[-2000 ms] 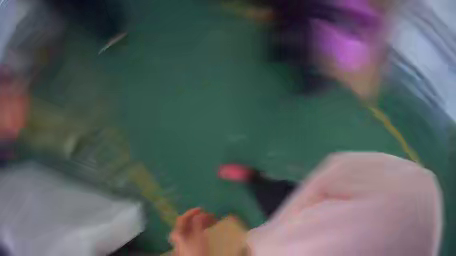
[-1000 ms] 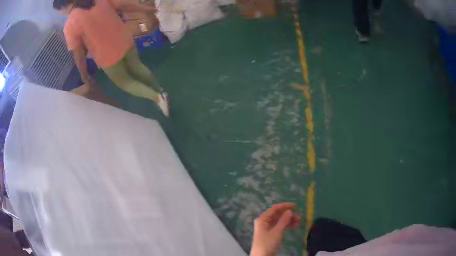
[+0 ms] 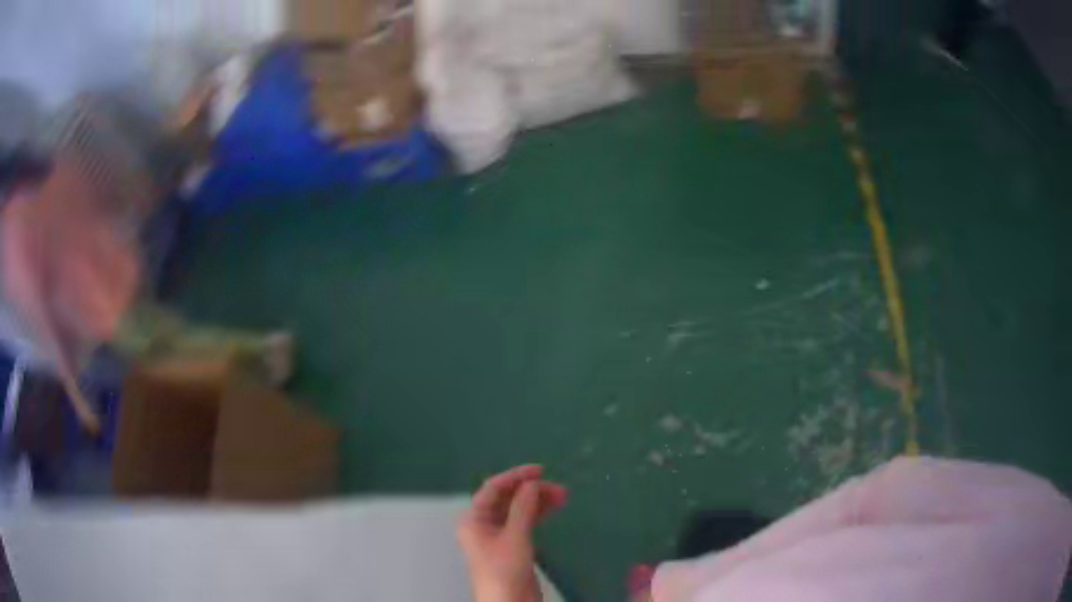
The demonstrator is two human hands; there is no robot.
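Note:
My left hand [image 3: 510,529] is raised at the bottom centre, with its fingers loosely curled and apart and nothing seen in it. A pale pink sleeve or garment [image 3: 893,541] fills the lower right. A small reddish patch [image 3: 642,579] shows at its left edge. It may be fingertips of my right hand, but I cannot tell; the rest of that hand is hidden. A large pale white surface [image 3: 247,550] lies at the lower left, beside my left hand. The view is blurred.
An open brown carton [image 3: 276,447] stands beyond the white surface. A person in an orange-pink top [image 3: 76,259] is at the left edge. Blue material [image 3: 265,135], brown boxes [image 3: 364,100] and white sacks [image 3: 553,71] are at the back. A yellow line [image 3: 888,282] crosses the green floor.
The view has swung left. The person, boxes and sacks appear larger, and the brown carton has come into view. The white surface now lies lower. My left hand appears farther left, still without anything in it.

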